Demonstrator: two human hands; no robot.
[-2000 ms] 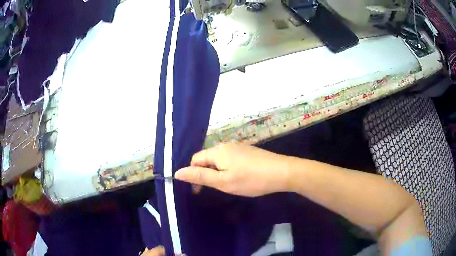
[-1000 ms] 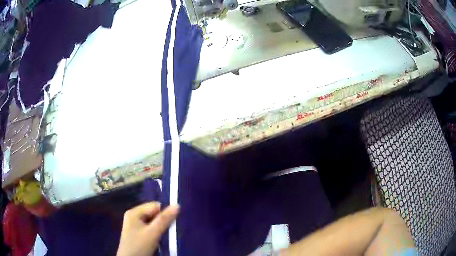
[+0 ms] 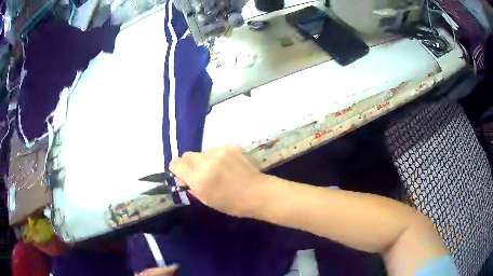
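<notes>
A navy-purple cloth piece (image 3: pixel 190 91) with a white stripe (image 3: pixel 172 91) runs from the machine head down over the white table to its front edge. My right hand (image 3: pixel 216 178) is at the lower end of this piece, closed on thread snips (image 3: pixel 157 183). The two dark blades point left over the table and are apart. My left hand (image 3: pixel 158 271) is cut off by the bottom edge, beside another navy piece with a white stripe (image 3: pixel 154 249). Only its fingertips show, so its grip cannot be told.
The sewing machine (image 3: pixel 208 19) stands at the top, with a black phone (image 3: pixel 328 35) on its bed. A dark cloth heap (image 3: pixel 46 75) lies at the left. A patterned seat (image 3: pixel 440 178) is at the right. Yellow (image 3: pixel 38 232) and red bundles are at lower left.
My right hand has come back up to the table edge with the snips showing. My left hand has dropped to the bottom edge. The striped strip, earlier continuous past the edge, now ends there.
</notes>
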